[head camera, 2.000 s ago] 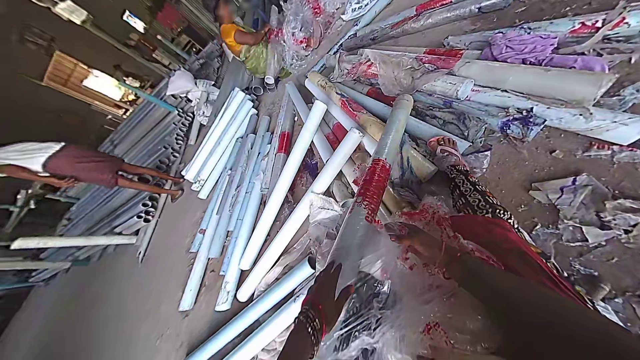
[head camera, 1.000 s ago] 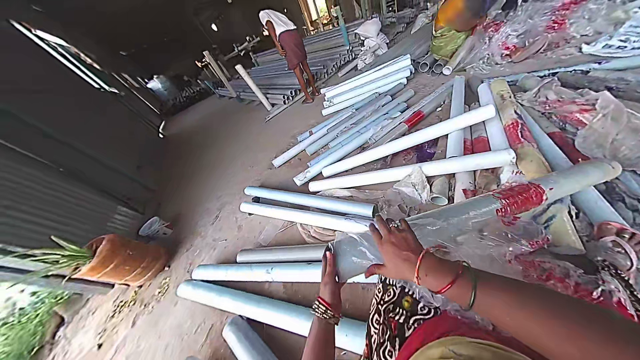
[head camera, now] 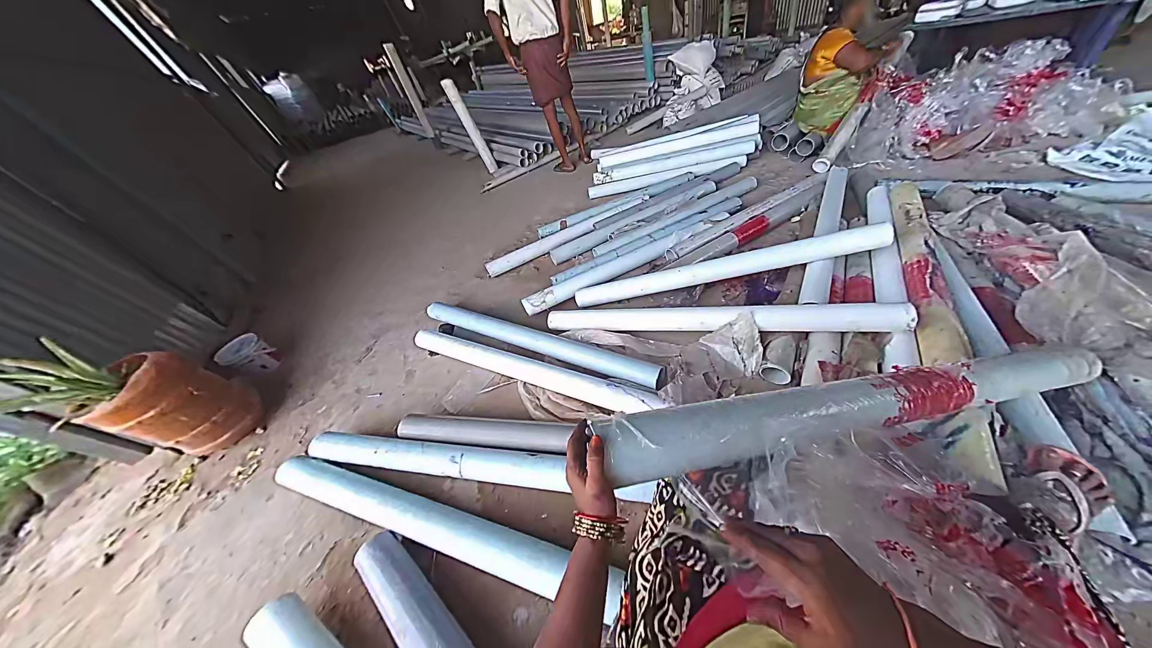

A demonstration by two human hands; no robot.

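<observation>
A thick grey pipe (head camera: 774, 423) with a red-marked band lies aslant in front of me, its far end to the right. My left hand (head camera: 591, 477), with bangles at the wrist, holds its near end, fingertips at the rim. Below the pipe, my right hand (head camera: 792, 571) has its fingers closed on a thin shiny edge, which looks like clear plastic film; its grip is partly hidden. Crumpled clear film with red print (head camera: 936, 531) hangs beneath the pipe and spreads to the right. Patterned cloth (head camera: 670, 558) covers my leg between the hands.
Pale pipes (head camera: 432, 513) lie on the ground at the left, and white pipes (head camera: 738, 318) beyond. A person (head camera: 540, 67) stands by stacked grey pipes (head camera: 504, 112); another person (head camera: 828, 76) sits near heaped plastic (head camera: 999, 99). A tipped clay pot (head camera: 180, 400) holds a plant.
My right hand has left the top of the pipe and moved down beside the plastic film. My left hand remains at the pipe's end. The standing person is now upright, having been bent over.
</observation>
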